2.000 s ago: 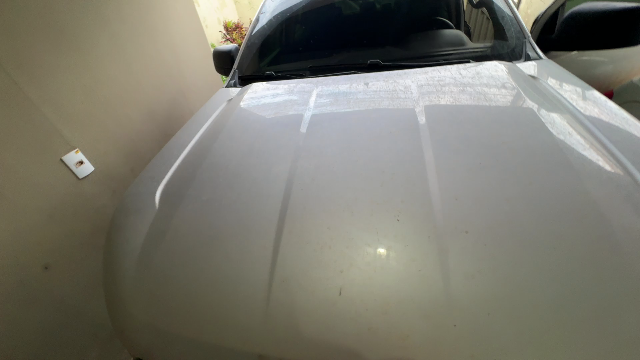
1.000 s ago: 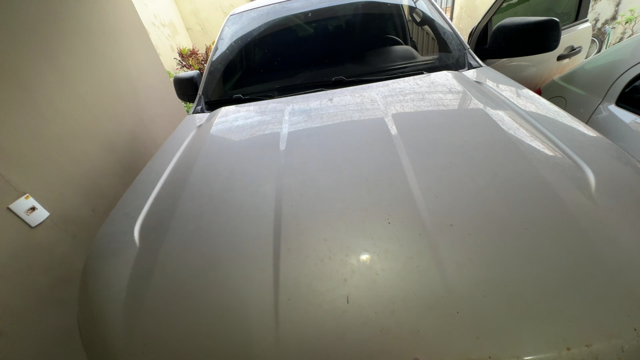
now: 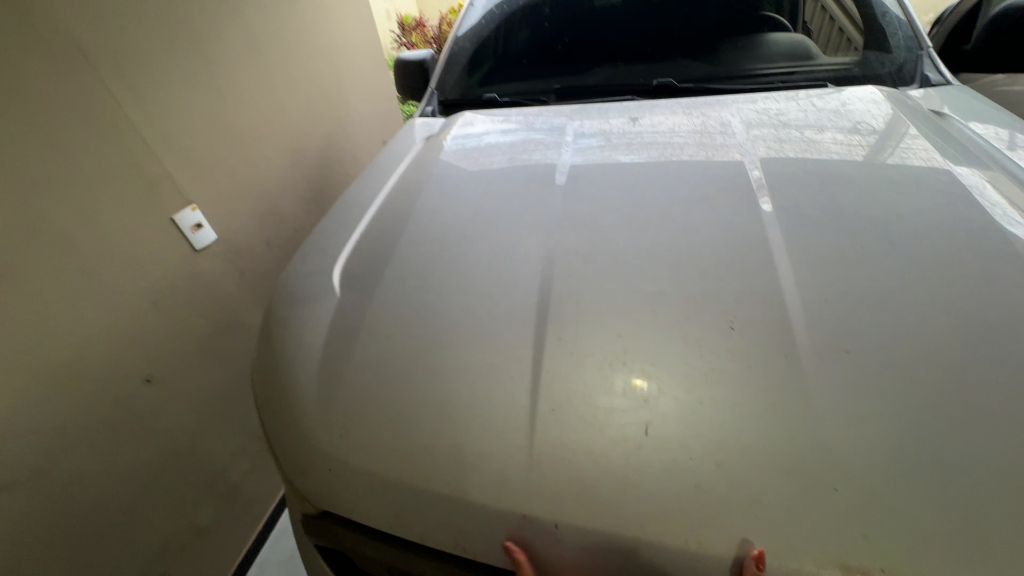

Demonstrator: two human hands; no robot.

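A silver-grey car hood (image 3: 640, 304) fills most of the head view, with dust, small dark specks and a bright light reflection on it. At the bottom edge, just the fingertip part of my left hand (image 3: 518, 557) shows against the front lip of the hood. Further right, a fingertip part of my right hand (image 3: 754, 560) is at the same front lip. The rest of both hands lies below the frame, so whether they grip the edge is hidden. A dark gap (image 3: 384, 544) runs under the hood's front edge at the left.
A beige wall (image 3: 120, 320) with a white wall plate (image 3: 194, 227) stands close on the left. Behind the hood are the windshield (image 3: 640, 48), wipers and a side mirror (image 3: 414, 74). Reddish plants (image 3: 420, 32) grow beyond it. Part of another vehicle (image 3: 992, 88) shows at the upper right.
Fingertips of both hands have come into view at the hood's front edge; neither hand showed in the earlier frames. The view has shifted, bringing the hood's front edge into sight.
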